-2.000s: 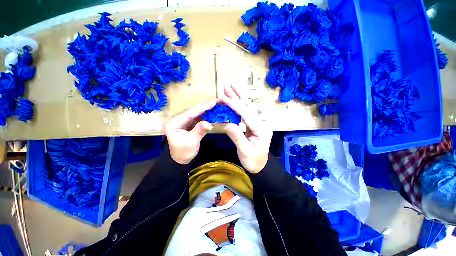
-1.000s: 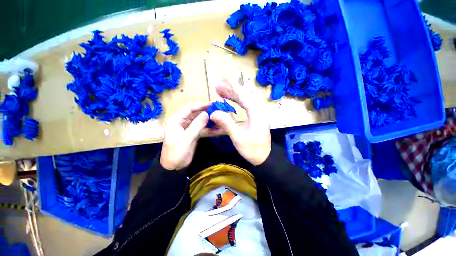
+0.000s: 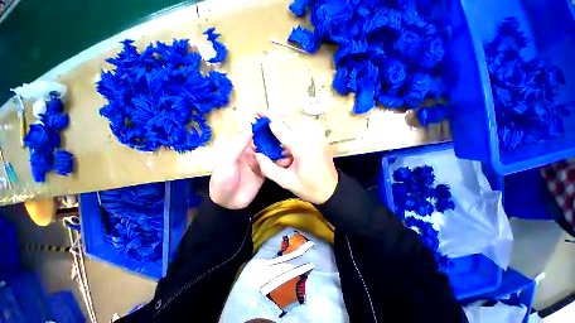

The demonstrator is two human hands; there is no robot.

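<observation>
A compact blue hair piece is held upright between both hands, over the bench's front edge. My left hand touches it from the left with its fingertips. My right hand grips it from the right, thumb below. The fingers hide part of it. A pile of spiky blue pieces lies at left-centre, with one small curved piece beside it. A pile of rounder blue parts lies at right. A thin pale stick lies near that pile.
A large blue bin with blue parts stands on the bench at right. A small blue cluster lies far left. Below the bench are a left crate and a plastic-lined right crate. A checked sleeve shows far right.
The blue piece has been turned more upright in the hands, and the fingers have shifted around it. The view has swung left, showing more of the bench's left end.
</observation>
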